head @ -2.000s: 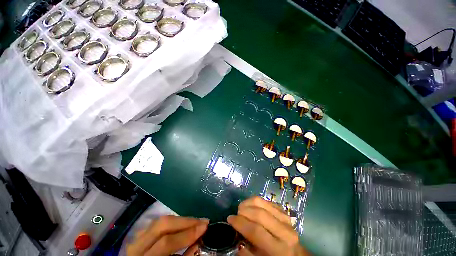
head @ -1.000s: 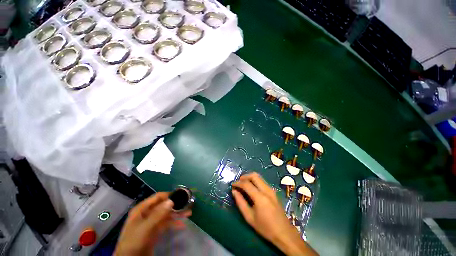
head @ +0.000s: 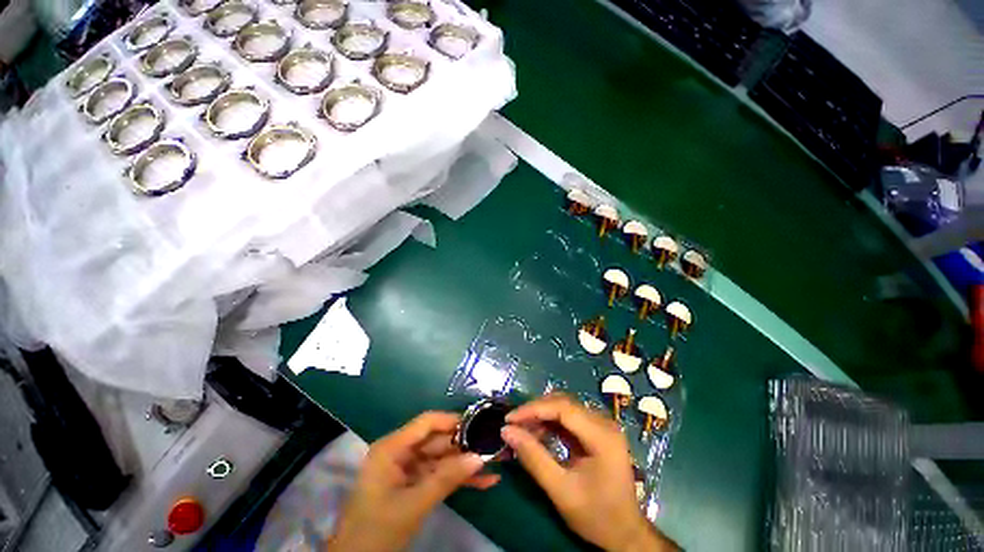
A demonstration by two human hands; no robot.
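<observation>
A watch case (head: 484, 429) with a round black face is held at the lower middle, above the near edge of the blister tray. My left hand (head: 415, 474) grips its left and lower rim with fingers and thumb. My right hand (head: 577, 464) has its thumb and fingertips at the right side of the same case, touching its edge. The clear blister tray (head: 529, 275) lies on the green mat, with white-backed display modules (head: 626, 358) and their copper-orange tails in its right-hand pockets.
A foam tray (head: 216, 162) of silver rings sits on a draped white sheet (head: 119, 291) at upper left. A white paper scrap (head: 331, 341) lies on the mat. Stacked clear trays (head: 825, 464) are at right. The red emergency stop (head: 186, 514) is at lower left.
One second ago my left hand held the case at the left and my right hand was apart over the tray. Both hands have since come together at the case.
</observation>
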